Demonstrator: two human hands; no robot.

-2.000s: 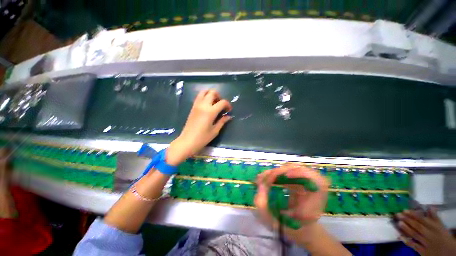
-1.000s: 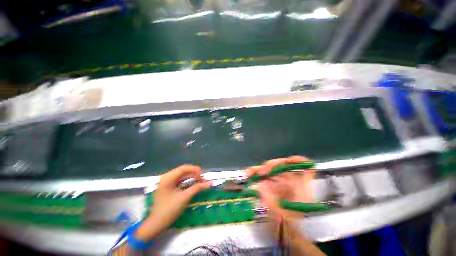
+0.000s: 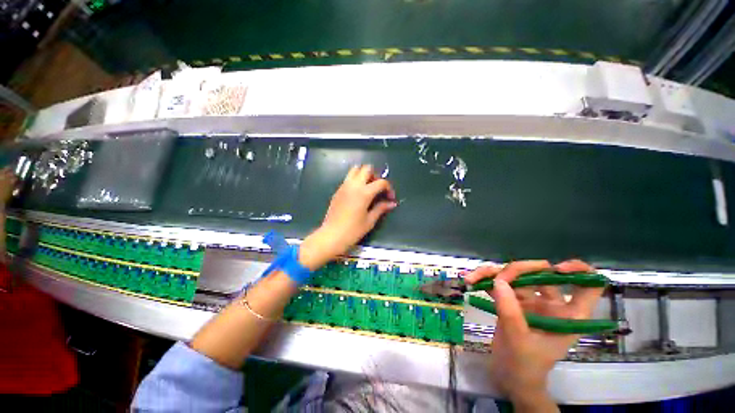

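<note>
My right hand (image 3: 536, 331) holds pliers or cutters with long green handles (image 3: 564, 325). Their dark metal jaws lie over the right end of a green circuit board panel (image 3: 371, 302) with rows of blue and white parts. My left hand (image 3: 359, 206), with a bright blue wrist strap (image 3: 290, 264), reaches onto the dark green mat. Its thumb and fingers are close together; whether a tiny part is between them cannot be told. Loose silvery leaded components (image 3: 458, 193) lie on the mat to the right of my left hand.
Another panel (image 3: 105, 258) lies on the rails to the left. A flat clear bag or tray (image 3: 129, 173) and a glittering pile (image 3: 60, 165) lie far left, near a person in red (image 3: 36, 331). White bags and papers (image 3: 181, 93) lie on the far ledge.
My left hand has gone from above the panel back to the mat. My right hand still holds the green-handled tool, its jaws now clearly seen. The view has shifted.
</note>
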